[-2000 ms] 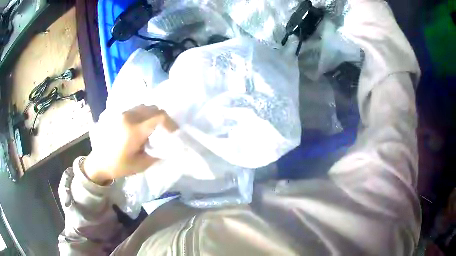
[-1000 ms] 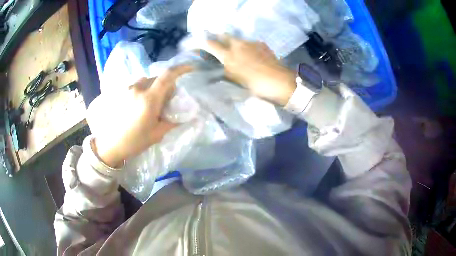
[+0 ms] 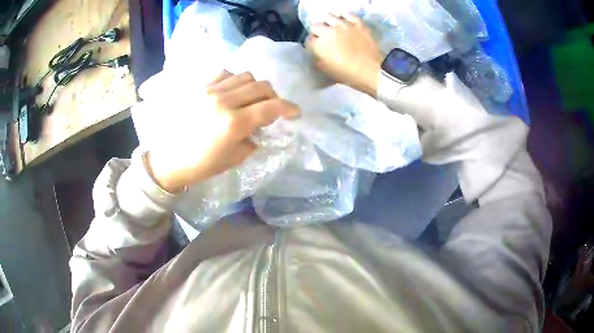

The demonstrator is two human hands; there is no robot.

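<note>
My left hand grips a white bubble wrap bag near the front of the blue bin. My right hand, with a watch on the wrist, lies above and to the right of my left hand, among the bubble wrap. Its fingers are spread and partly lie over white wrap; whether it grips anything I cannot tell. Another bubble wrap piece lies beyond my right hand. A black cable bundle shows in the bin between the bags.
A wooden board at the left holds black cables and a black adapter at its edge. Crumpled clear wrap lies along the bin's right side. A green area shows at the far right.
My right hand has come into the picture since the first frame and now lies slightly farther up the bin. My left hand has moved right and up, still on the wrap. The view has shifted.
</note>
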